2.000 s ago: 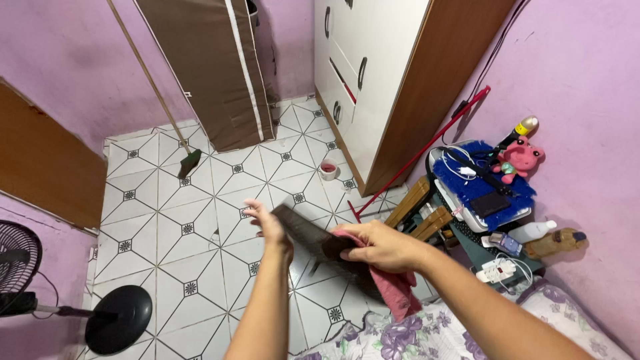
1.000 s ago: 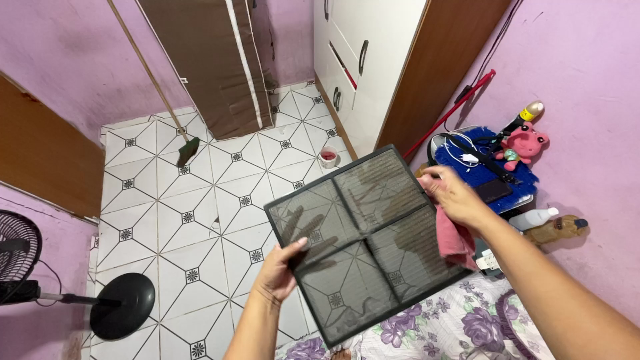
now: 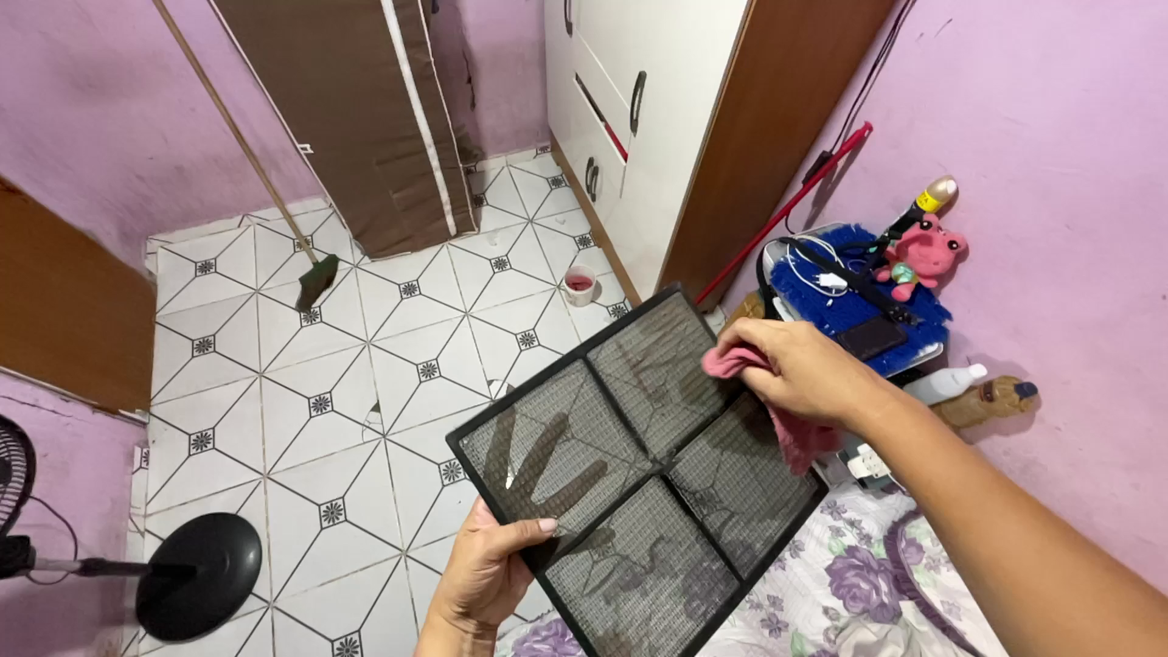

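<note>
A black-framed mesh filter screen with crossed ribs is held up, tilted, over the floor and the bed. My left hand grips its lower left edge, thumb on the near face and the fingers showing dark through the mesh from behind. At the upper right part of the screen, my right hand pinches a pink cloth that lies against the mesh and hangs down over the frame's right side.
A flowered bedspread lies below. A black fan base, a broom and a small white pot stand on the tiles. Beside the wardrobe, a stand with a blue mat holds a pink plush toy and cables.
Two seconds ago the screen was nearly edge-on; it has turned so its broad face shows. Since one second ago, my right hand with the cloth has come inward over the mesh.
</note>
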